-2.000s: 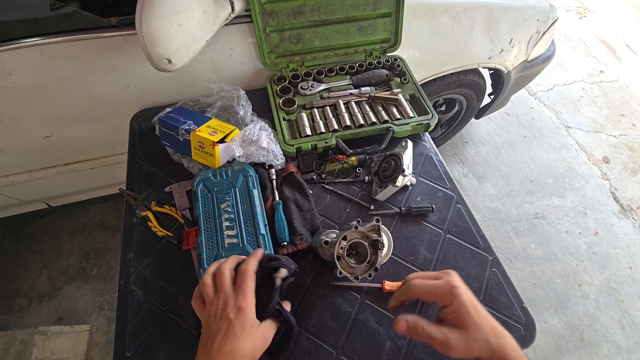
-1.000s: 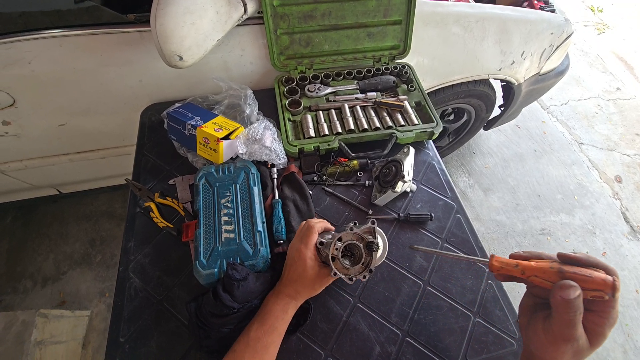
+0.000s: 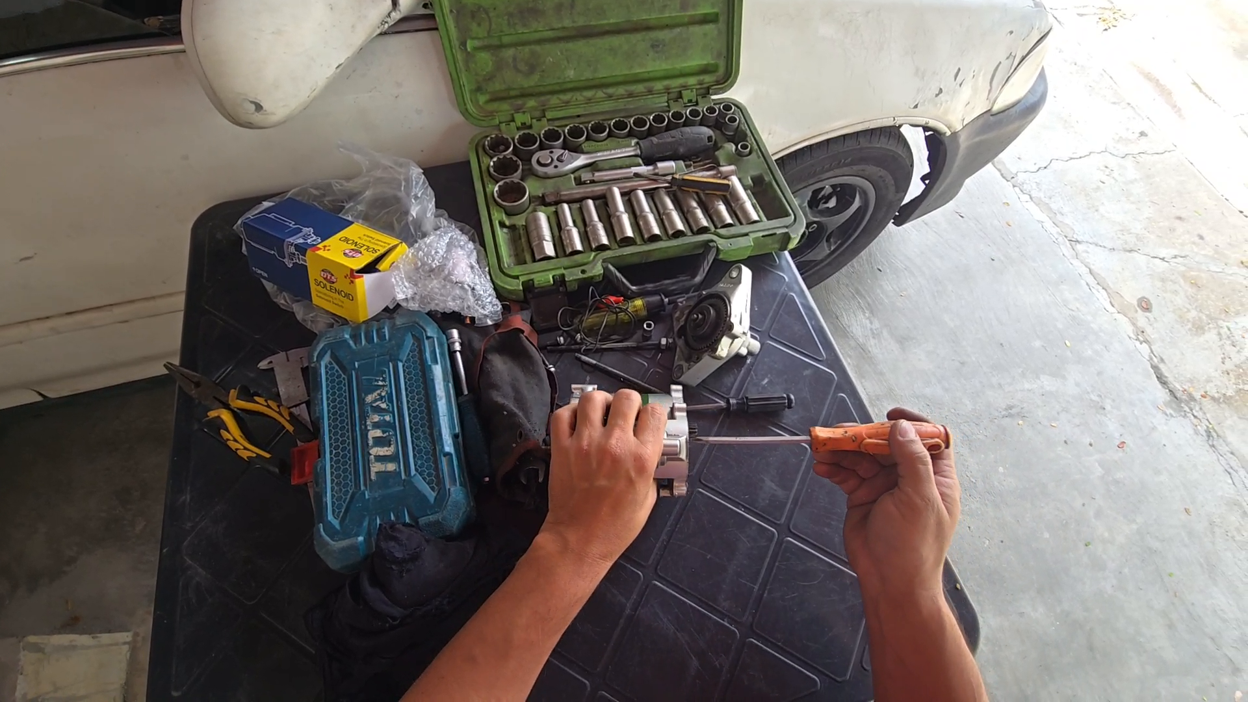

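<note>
My left hand (image 3: 606,468) is wrapped over a round cast-metal housing (image 3: 675,444) near the middle of the black table, its open side turned to the right. In my right hand (image 3: 902,487) is a screwdriver with an orange handle (image 3: 858,438). The screwdriver's shaft (image 3: 751,440) points left, and its tip is at the housing's right face; whether it goes inside cannot be told. Just behind the housing lies a black-handled screwdriver (image 3: 760,403). A second metal housing part with a dark round opening (image 3: 717,322) stands farther back.
Behind is an open green socket set case (image 3: 639,244). To the left are a blue TOTAL case (image 3: 390,429), yellow-and-black pliers (image 3: 244,419), a blue and yellow solenoid box (image 3: 322,255), bubble wrap (image 3: 444,273) and dark cloth (image 3: 400,585). A white car (image 3: 97,195) borders the table (image 3: 721,585).
The left hand let go of dark cloth and took the housing, then turned its open face to the right. The right hand picked up the orange screwdriver and has brought its tip to the housing.
</note>
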